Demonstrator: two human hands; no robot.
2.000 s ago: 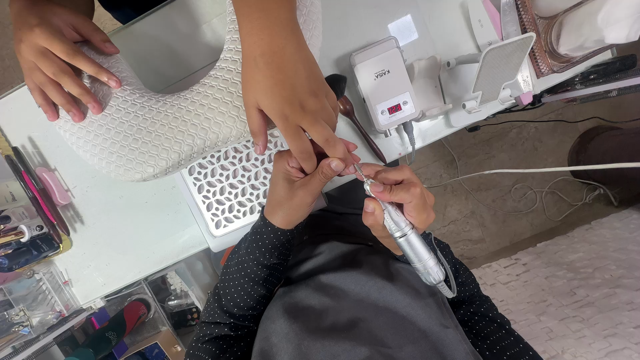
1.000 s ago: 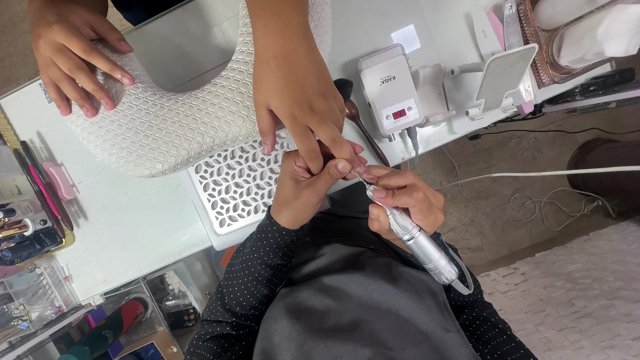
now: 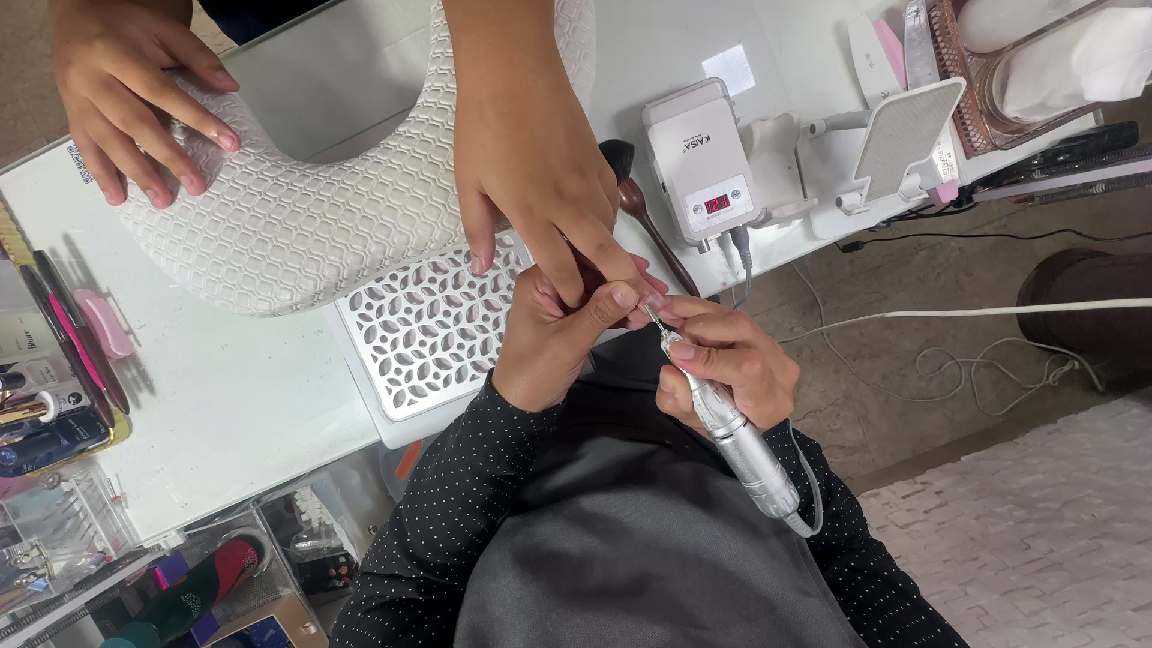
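My left hand [image 3: 549,337] grips a finger of the other person's hand [image 3: 540,153], thumb on top near the fingertip. In my right hand [image 3: 738,360] is a silver electric nail drill handpiece [image 3: 742,450], its thin bit at the nail of the held finger. Whether the bit touches the nail cannot be told. The person's forearm passes over a white textured armrest cushion [image 3: 306,234], on which their other hand [image 3: 135,108] lies. Below the cushion is a nail dust collector with a white perforated grille [image 3: 432,342]. A cord runs from the handpiece's rear end.
The white Kaisa drill control unit [image 3: 702,162] with a lit display stands on the glass table [image 3: 225,432]. Beside it are a dark-handled brush [image 3: 657,234], a handpiece cradle [image 3: 778,166] and a phone stand [image 3: 909,135]. Pens [image 3: 76,333] and bottles lie at left; cables hang at right.
The view has shifted slightly. My left hand keeps its hold on the finger and my right hand keeps the drill at the nail; nothing was let go.
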